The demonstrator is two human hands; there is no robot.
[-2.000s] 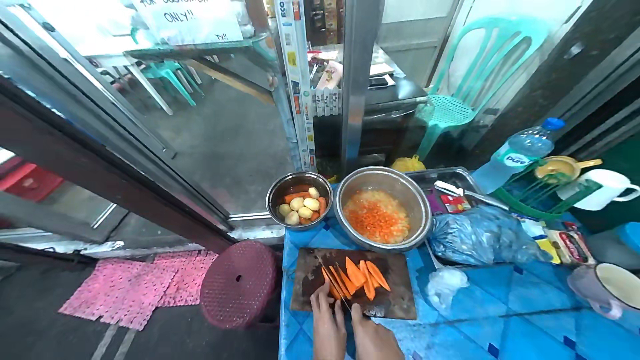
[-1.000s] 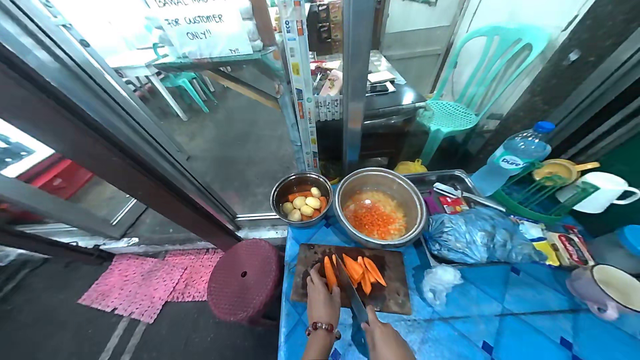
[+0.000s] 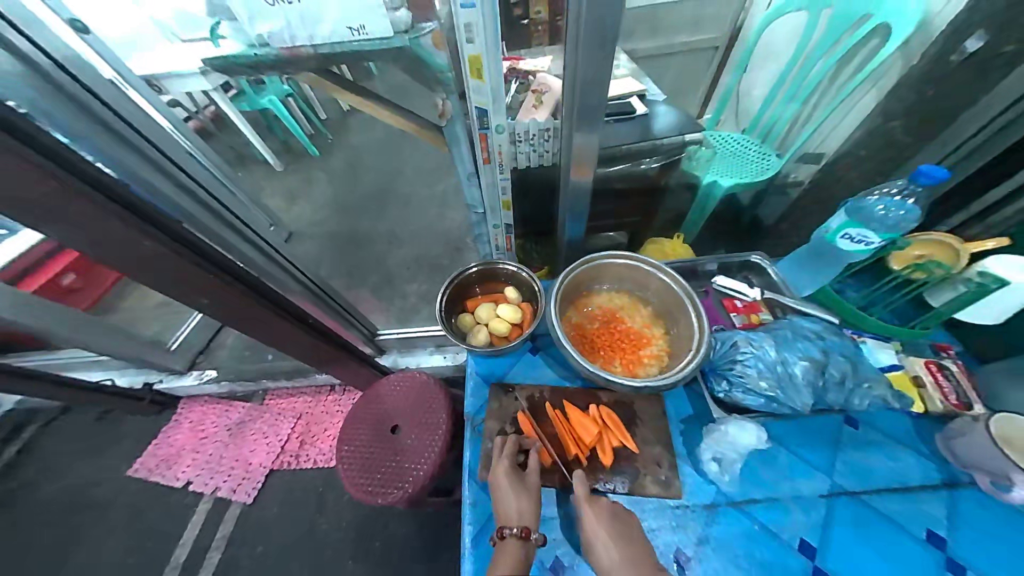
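Observation:
A dark cutting board (image 3: 652, 448) lies near the blue table's left edge with several carrot slices (image 3: 584, 424) on it. My left hand (image 3: 514, 476), a beaded bracelet at its wrist, presses carrot slices on the board's left part. My right hand (image 3: 604, 524) grips a kitchen knife (image 3: 546, 436), whose blade stands edge-on beside my left fingers, over the carrot. Behind the board, a large metal pot (image 3: 692, 336) holds diced carrot and paler pieces. Left of it, a smaller metal pot (image 3: 448, 308) contains peeled potatoes and carrots.
Right of the large pot, a metal tray (image 3: 756, 264) bears a blue plastic bag (image 3: 800, 368), a peeler-like tool and packets. A water bottle (image 3: 856, 228), a green rack (image 3: 880, 312) and a mug (image 3: 980, 452) stand farther right. A maroon stool (image 3: 396, 438) is at the table's left.
The blade, seen broadside one second ago, now shows nearly edge-on at the board's left part. The carrot slices to its right are spread differently.

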